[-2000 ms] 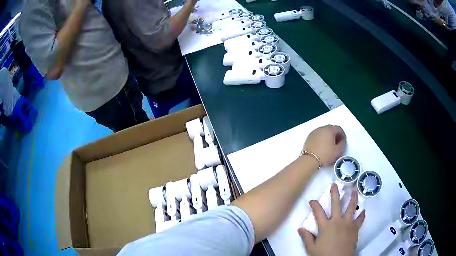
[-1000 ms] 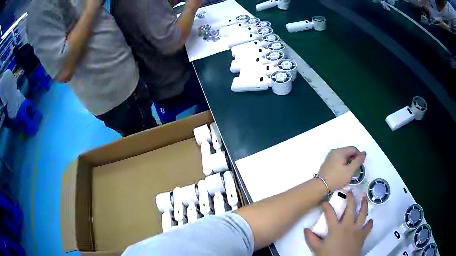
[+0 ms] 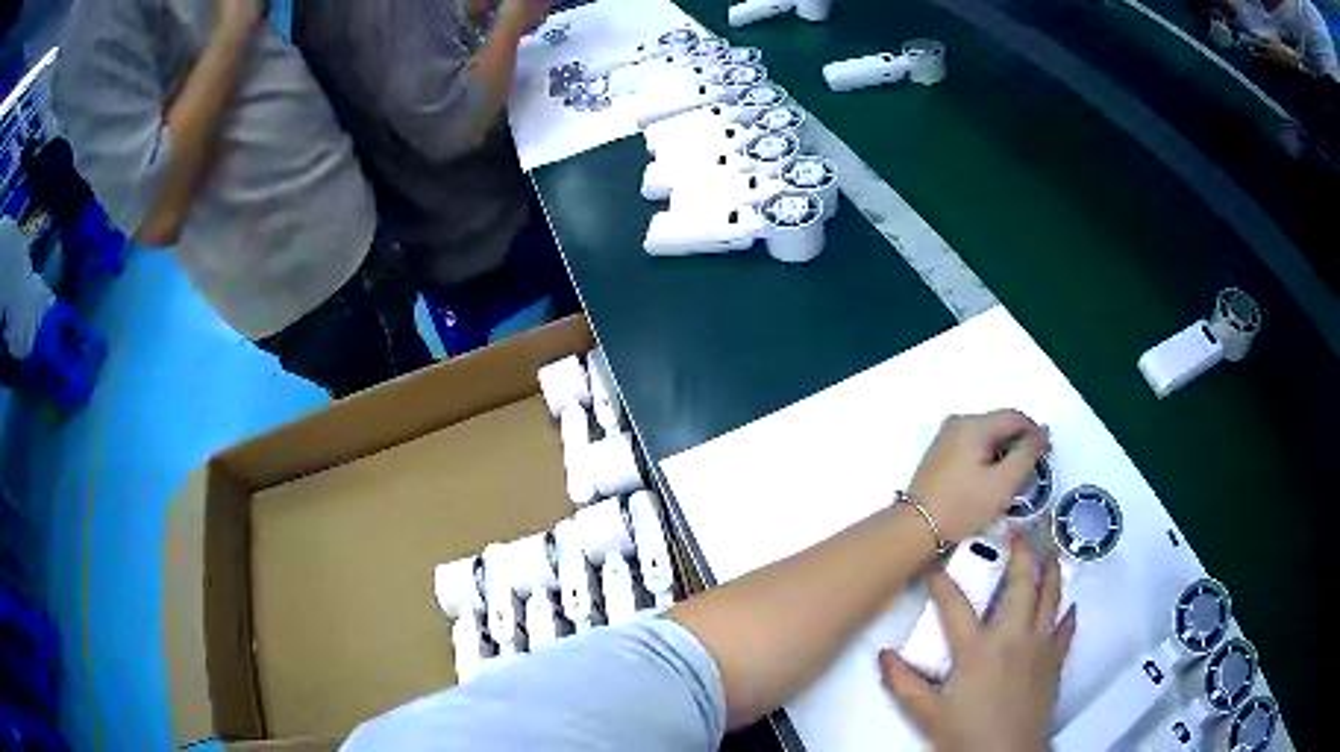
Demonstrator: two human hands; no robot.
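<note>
A white handheld fan (image 3: pixel 958 588) lies on the white work sheet (image 3: pixel 794 514), its handle angled toward me and its round head away. My right hand (image 3: pixel 999 646) holds the handle, thumb on the left side and fingers along the other. My left hand (image 3: pixel 977 467), with a bracelet at the wrist, is curled over the near fan's head; its fingertips are at the rim, and whether they grip anything is unclear. A second fan head (image 3: pixel 1089 523) sits just right of it, its handle hidden by my right hand.
More white fans (image 3: pixel 1202 617) lie at lower right. The cardboard carton (image 3: pixel 397 529) at left holds rows of fans. A slanting fan row (image 3: pixel 720 223) lies on the dark green bench. Loose fans (image 3: pixel 1183 356) lie on the green conveyor (image 3: pixel 1029 191). Two people (image 3: pixel 265 191) stand at left.
My left hand has moved from above the fan heads onto the near one, its fingers now curled at its rim. My right hand stays on the handle, whose dark oval panel now shows.
</note>
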